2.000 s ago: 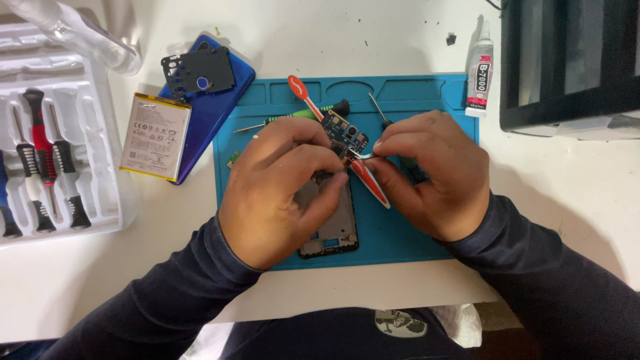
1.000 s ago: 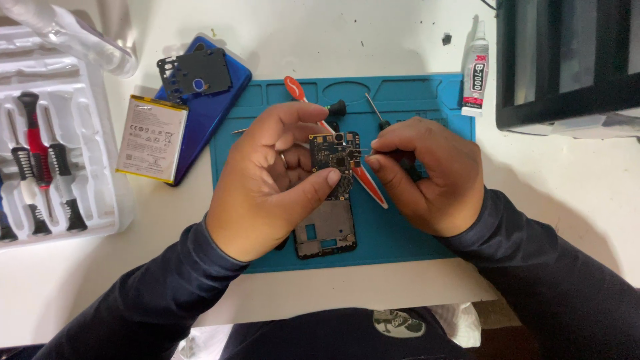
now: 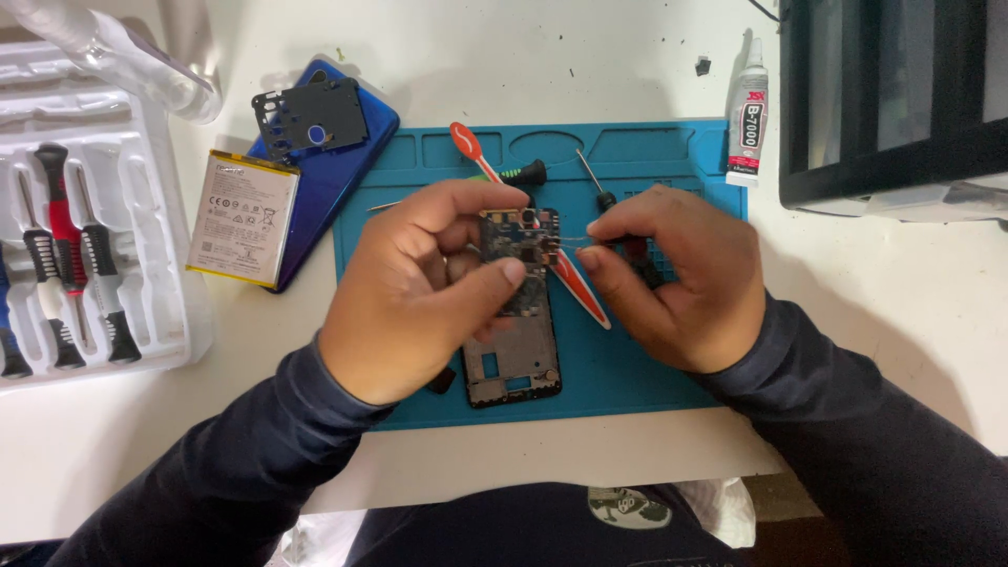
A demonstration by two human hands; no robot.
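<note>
My left hand (image 3: 433, 283) grips a phone's logic board (image 3: 512, 236) by its left side, with the thumb across its face. Under the board lies a phone mid-frame (image 3: 516, 358) on the blue repair mat (image 3: 630, 370). My right hand (image 3: 669, 276) pinches a thin, blurred wire-like piece (image 3: 573, 242) between thumb and forefinger, its far end at the board's right edge; what exactly it is I cannot tell. A red and white plastic pry tool (image 3: 579, 291) passes beneath the board. Beyond my right fingers lies a small screwdriver (image 3: 594, 181).
Left of the mat are a phone battery (image 3: 244, 220), a blue back cover (image 3: 339, 189) and a black bracket (image 3: 315, 118) on it. A screwdriver tray (image 3: 185, 315) stands far left. A glue tube (image 3: 748, 118) and a black-framed box (image 3: 882, 189) are at the right.
Two seconds ago both hands were close together over the board. My left hand now holds the board more upright to the view, and my right fingers are a little apart from it.
</note>
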